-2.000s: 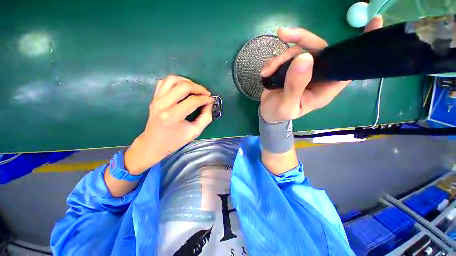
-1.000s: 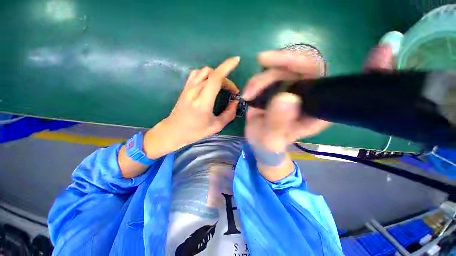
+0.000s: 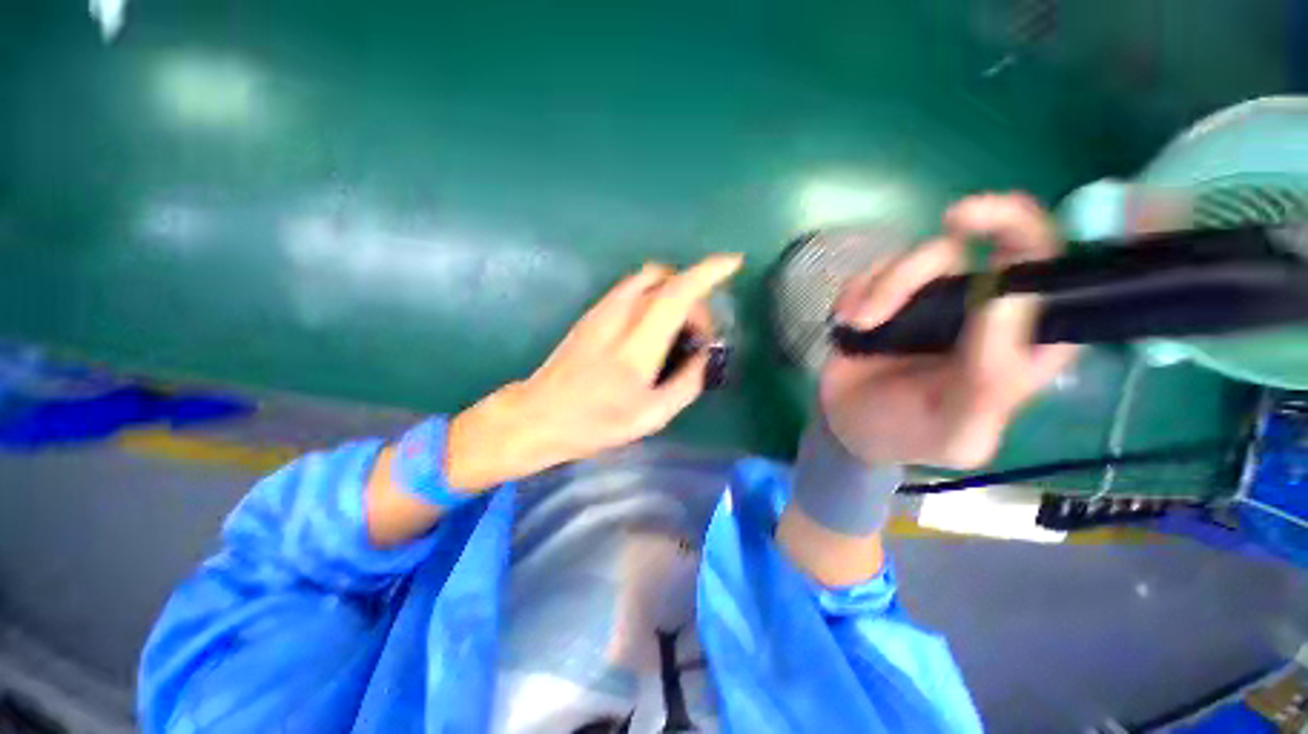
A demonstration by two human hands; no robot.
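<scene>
My left hand (image 3: 610, 366) holds a small dark housing with shiny edges (image 3: 716, 364) in its fingertips, above the green mat. My right hand (image 3: 940, 344) is closed around a thick black electric screwdriver (image 3: 1133, 297), with its nose pointing left. The nose is over the near right side of a round, silver-grey speckled dish (image 3: 813, 291) and apart from the housing. The right fingers cover part of the dish. The frame is blurred, and the bit tip and any screw on it cannot be made out.
The glossy green mat (image 3: 430, 187) lies under both hands. A mint-green fan (image 3: 1255, 158) stands at the right, behind the screwdriver. A black power strip (image 3: 1105, 512) and a white strip (image 3: 990, 516) lie along the near edge at right. A blue bin (image 3: 1281, 466) is at far right.
One second ago the screwdriver nose was at the housing; now it is away to the right, at the dish. The left hand still holds the housing. The whole view has shifted.
</scene>
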